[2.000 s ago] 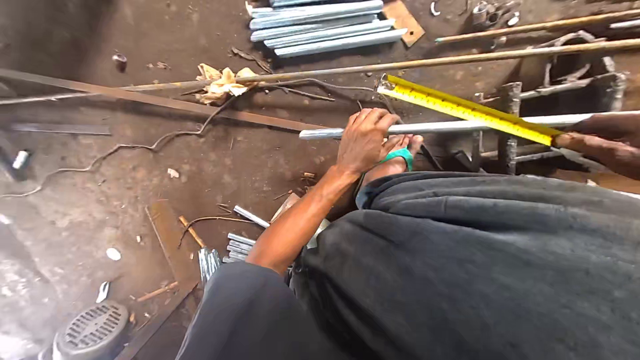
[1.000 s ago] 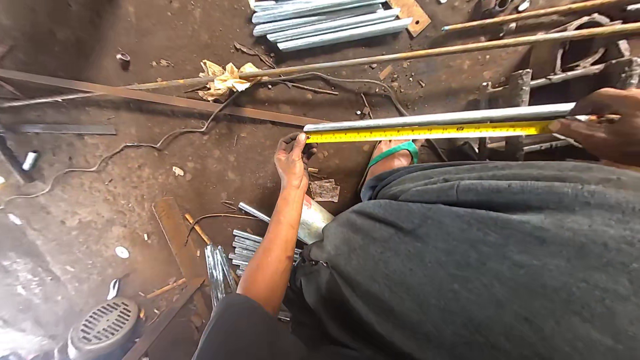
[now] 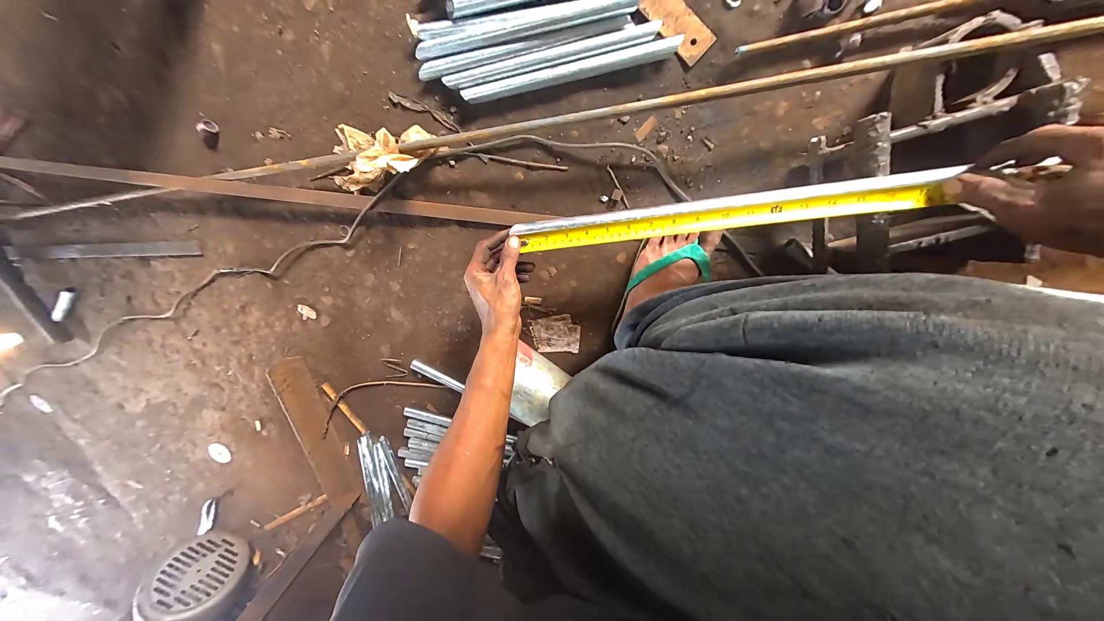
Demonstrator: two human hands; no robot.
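A silvery metal tube (image 3: pixel 742 198) runs from the centre to the right, with the yellow blade of a tape measure (image 3: pixel 655 229) stretched along its near side. My left hand (image 3: pixel 498 280) pinches the left end of the tube and the blade's end together, thumb on the tape. At the right edge, my right hand (image 3: pixel 1031 185) grips the tube's other end and the tape there; its fingers are partly cut off by the frame, and no tape case can be made out.
Cut metal tubes (image 3: pixel 569 43) lie at the top, more tubes (image 3: pixel 427 440) beside my left forearm. A long rusty rod (image 3: pixel 690 97) and a cable (image 3: pixel 285 259) cross the ground. Metal frames (image 3: pixel 875 190) stand at right; a slotted round cover (image 3: pixel 197 573) lies lower left. My sandalled foot (image 3: pixel 668 267) is below the tape.
My left hand has gone from gripping the tube partway along to its left end, where it now holds the blade's end too. The tape, earlier slanting across the tube, now lies along it.
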